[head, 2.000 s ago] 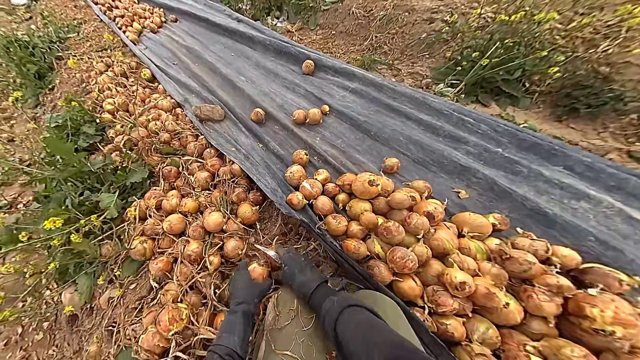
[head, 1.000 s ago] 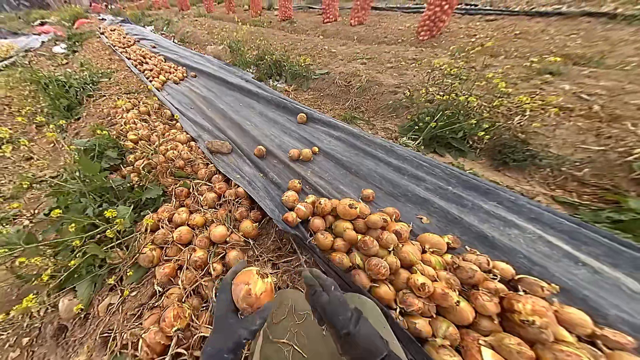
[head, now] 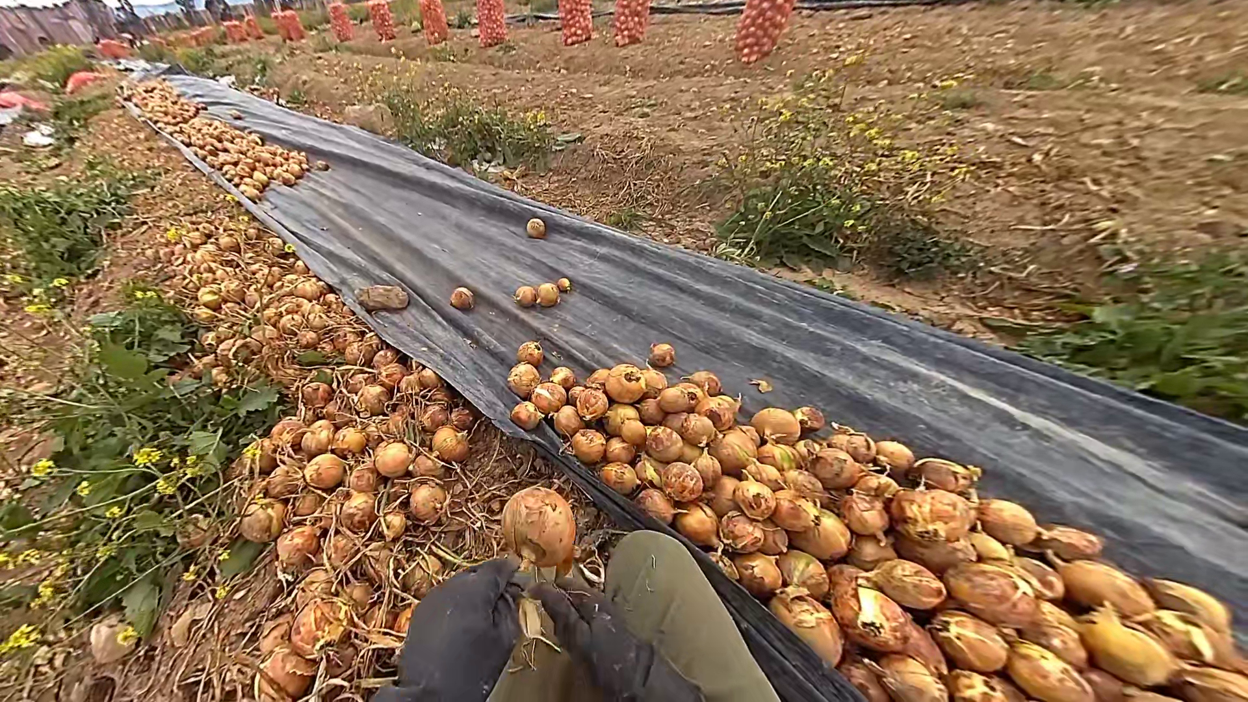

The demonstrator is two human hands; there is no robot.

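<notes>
Both my hands wear dark gloves and meet low in the middle of the view. My left hand (head: pixel 463 629) and my right hand (head: pixel 609 639) close around the dry neck of a large brown onion (head: pixel 539 527), whose bulb points away from me. Which fingers bear on it is partly hidden. To the left, onions with dry stalks (head: pixel 392 459) lie on the soil. On the right, a big heap of onions (head: pixel 756 499) rests on a long black ground sheet (head: pixel 624 278), close to my knee. No blade is visible.
A stone or clod (head: pixel 383 297) lies on the sheet's left edge, with a few loose onions (head: pixel 536 294) beyond. Farther off is another onion pile (head: pixel 234 151). Weeds (head: pixel 127 390) border the left side; filled red mesh sacks (head: pixel 763 29) stand across the field.
One second ago the large onion lay in my left hand, with my right hand apart from it. My hands have come together at its neck. The view has tilted up.
</notes>
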